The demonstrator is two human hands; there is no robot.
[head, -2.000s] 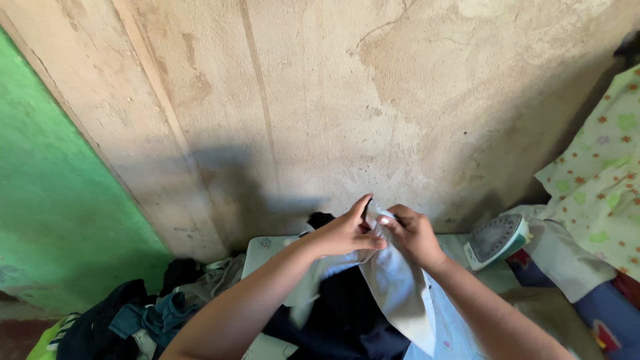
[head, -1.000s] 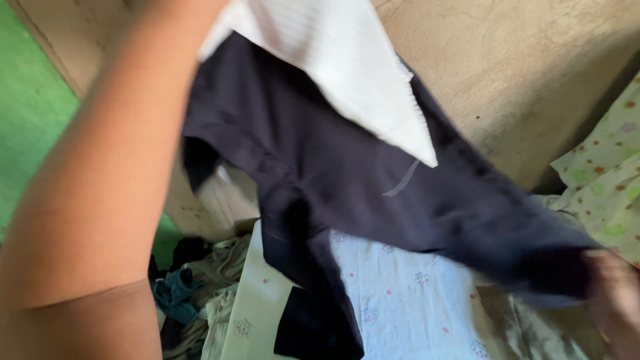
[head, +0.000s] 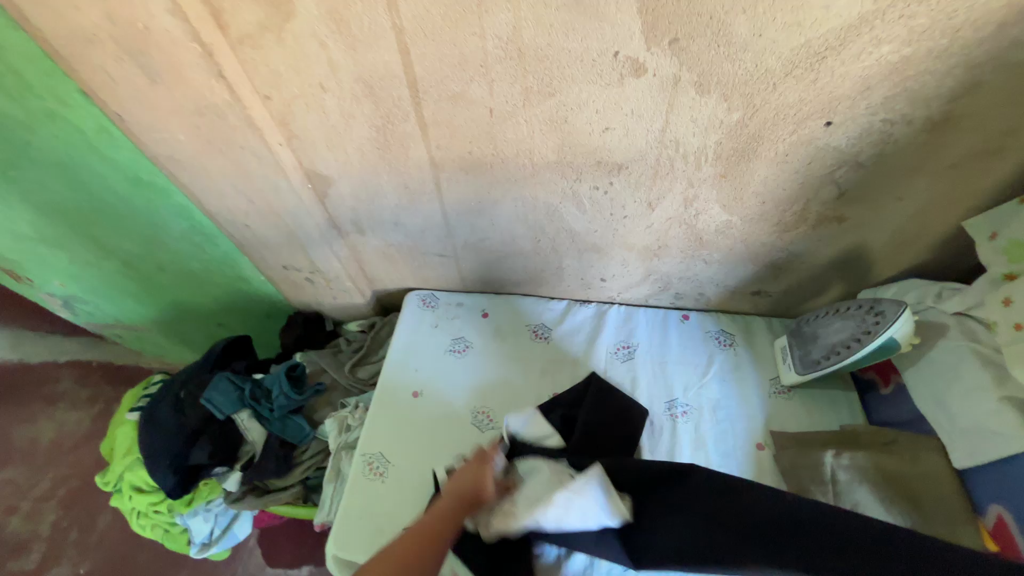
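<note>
Low in the head view, my left hand (head: 476,484) is blurred and grips the white lining cloth (head: 572,500) of a dark garment. The dark garment (head: 720,512), which looks like trousers, lies partly across the padded ironing surface (head: 448,376). One long dark part stretches to the lower right and leaves the frame; a folded dark corner points up toward the wall. My right hand is out of the frame. At the right end of the pad an iron (head: 848,340) rests tilted, its grey soleplate showing.
A heap of mixed clothes (head: 240,432) sits left of the pad. Folded olive-brown cloth (head: 880,480) and white cloth (head: 952,360) lie at the right. Behind the pad stands a plastered wall (head: 560,160), with a green section (head: 104,200) at the left.
The dark garment, held up and spread one second ago, is now down on the pad. Both hands were together on the white cloth two seconds ago; the right hand has left the view.
</note>
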